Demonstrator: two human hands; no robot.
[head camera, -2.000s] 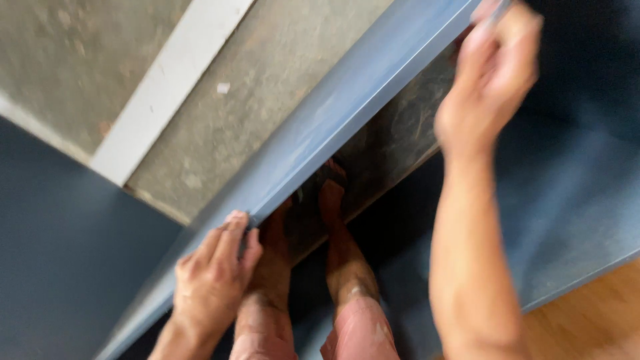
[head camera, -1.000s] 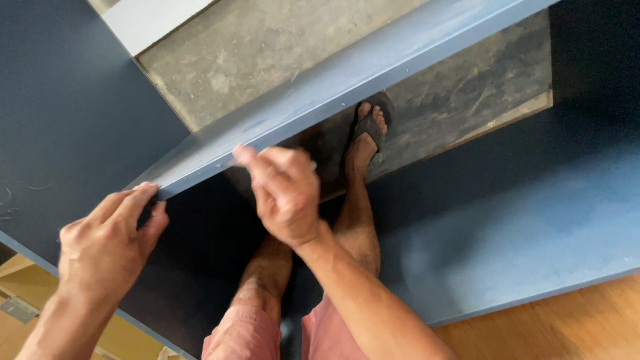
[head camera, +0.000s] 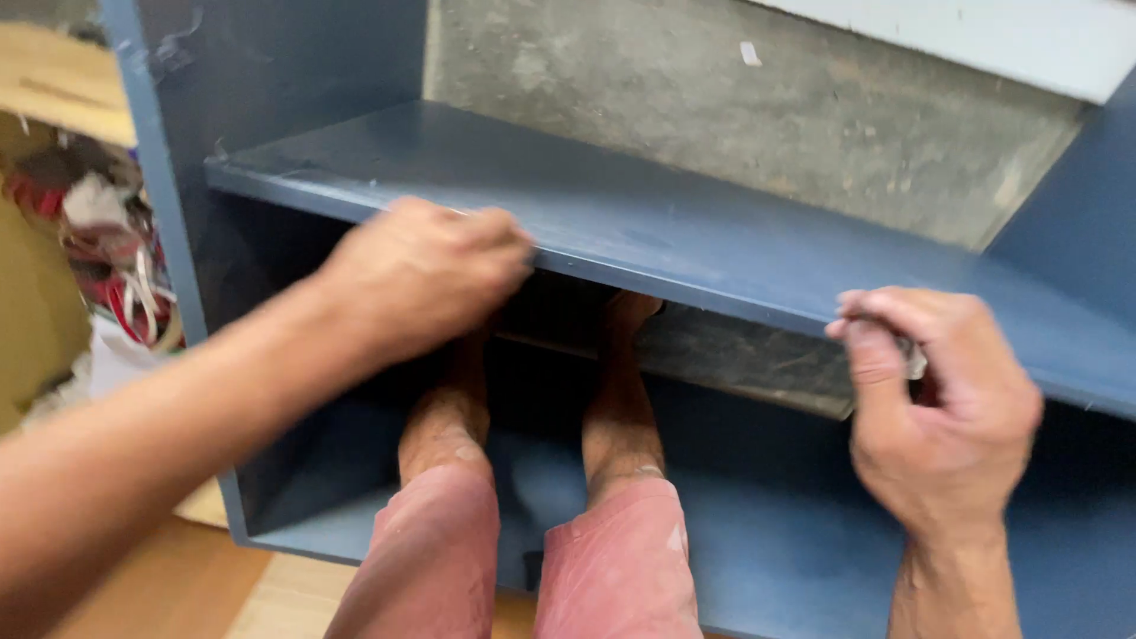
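A dark blue shelf board (head camera: 621, 213) runs across a blue cabinet frame, and my legs in pink shorts pass below its front edge. My left hand (head camera: 435, 257) lies curled at that edge, left of the middle, with its fingertips hidden; whether it holds something is unclear. Farther right, my right hand (head camera: 941, 390) is at the same edge, thumb and fingers pinched around a small dark object with a pale part, too small and blurred to name.
The cabinet's blue side panel (head camera: 151, 177) stands at the left. Beyond it are piled cloth items (head camera: 115, 248) and a wooden board (head camera: 62, 80). A grey concrete floor (head camera: 754, 115) shows through the frame, with a white strip (head camera: 1003, 35) at top right.
The view has turned strongly. My right hand, which was near my left hand one second ago, is now far along the edge to the right. The left hand has left the board's corner.
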